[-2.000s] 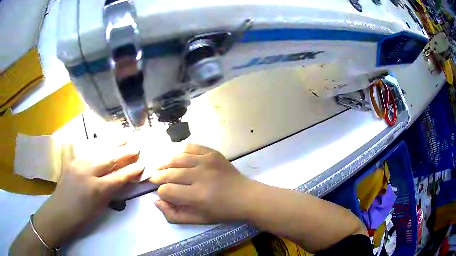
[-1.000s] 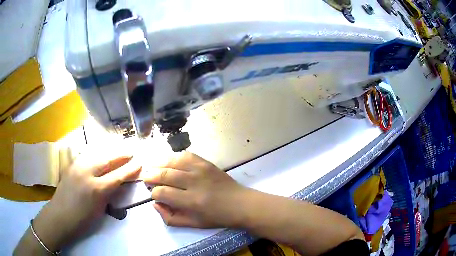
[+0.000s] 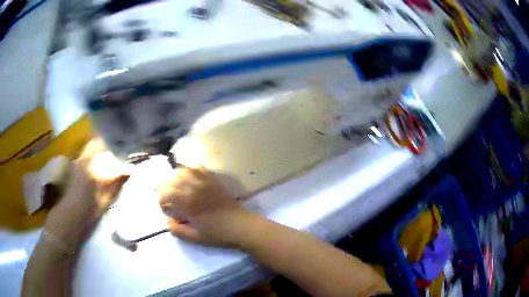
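Observation:
The view is blurred. My left hand [image 3: 87, 188] is at the left of the needle area, beside a pale backing strip [image 3: 36, 184] that lies on mustard fabric [image 3: 14, 203]. My right hand [image 3: 194, 206] is on the bed's front edge below the machine head, its fingers bent. The lamp glare washes out the spot between my hands, so I cannot tell what either hand holds. The needle and presser foot are hidden by blur and glare. The white sewing machine [image 3: 278, 72] with its blue stripe stretches across above my hands.
Orange-red handled scissors [image 3: 409, 130] lie at the far end of the machine bed [image 3: 261, 142]. A small dark lever [image 3: 124, 239] is at the bed's left corner. A blue crate [image 3: 464, 220] with mustard and purple scraps stands at the lower right. Folded mustard fabric [image 3: 26, 133] lies at the left.
The view has shifted and blurred, showing more behind the machine. My left hand has moved up and away from my right, so the gap between them is wider.

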